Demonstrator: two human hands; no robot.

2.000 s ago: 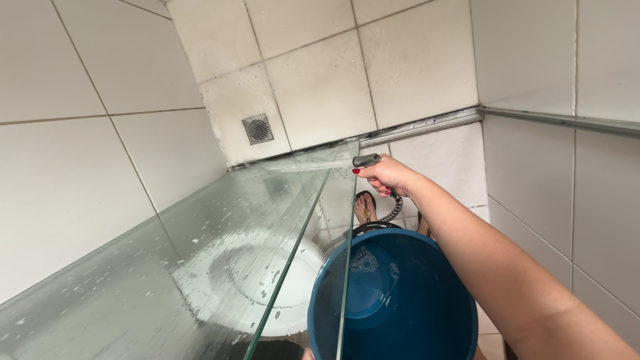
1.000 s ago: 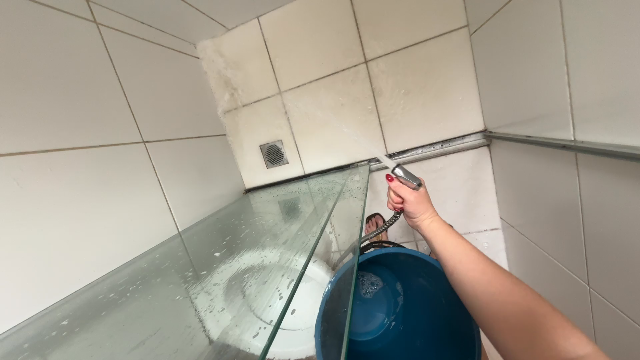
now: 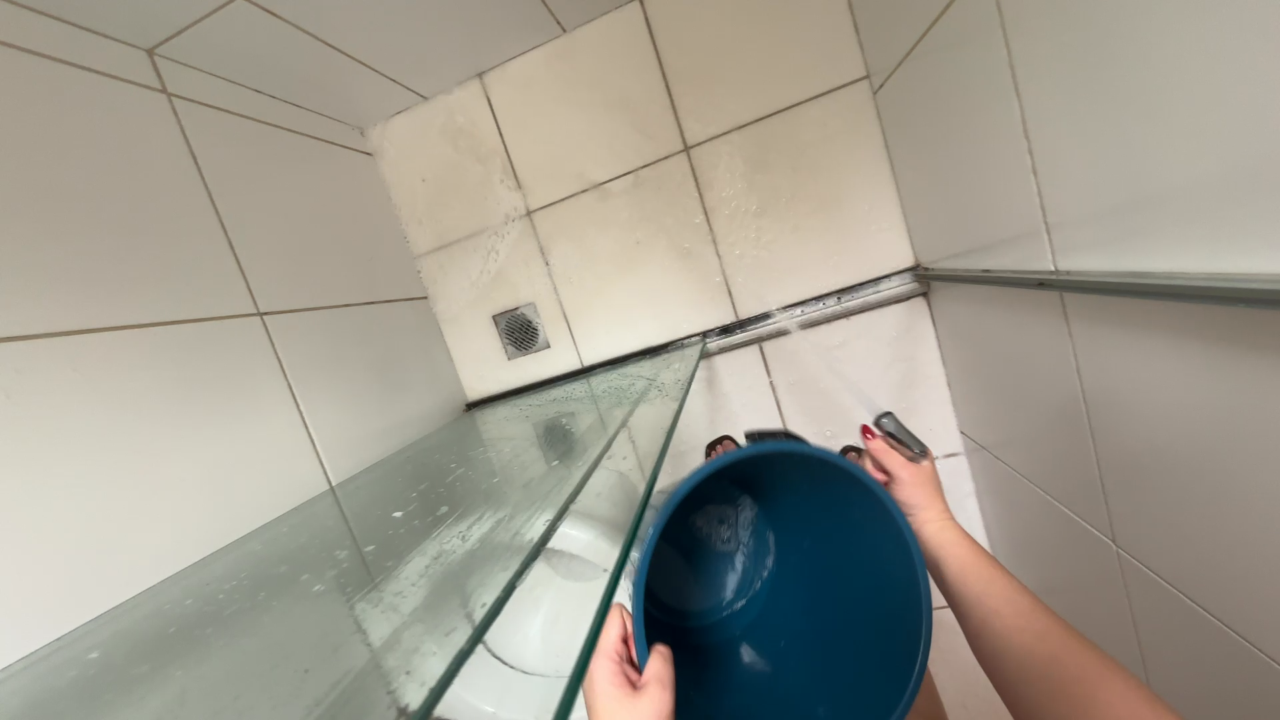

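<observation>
A handheld bidet sprayer (image 3: 901,436) with a metallic head is in my right hand (image 3: 905,480), beside the right rim of a blue plastic bucket. A thin stream of water leaves its nozzle toward the metal door track. The blue bucket (image 3: 830,560) is tilted, its open top facing me, with a little water or wet shine inside. My left hand (image 3: 628,672) grips the bucket's left rim, thumb inside, close to the edge of the glass shower door.
Glass shower panels (image 3: 400,570) with droplets stand at the left; a white toilet (image 3: 540,610) shows through them. A metal door track (image 3: 820,312) crosses the tiled floor. Beyond it lies a square floor drain (image 3: 521,331). Sandalled feet (image 3: 722,445) are behind the bucket.
My right hand has moved with the sprayer away from the glass edge, to the right and back beside the bucket. My left hand now shows clearly on the bucket's rim.
</observation>
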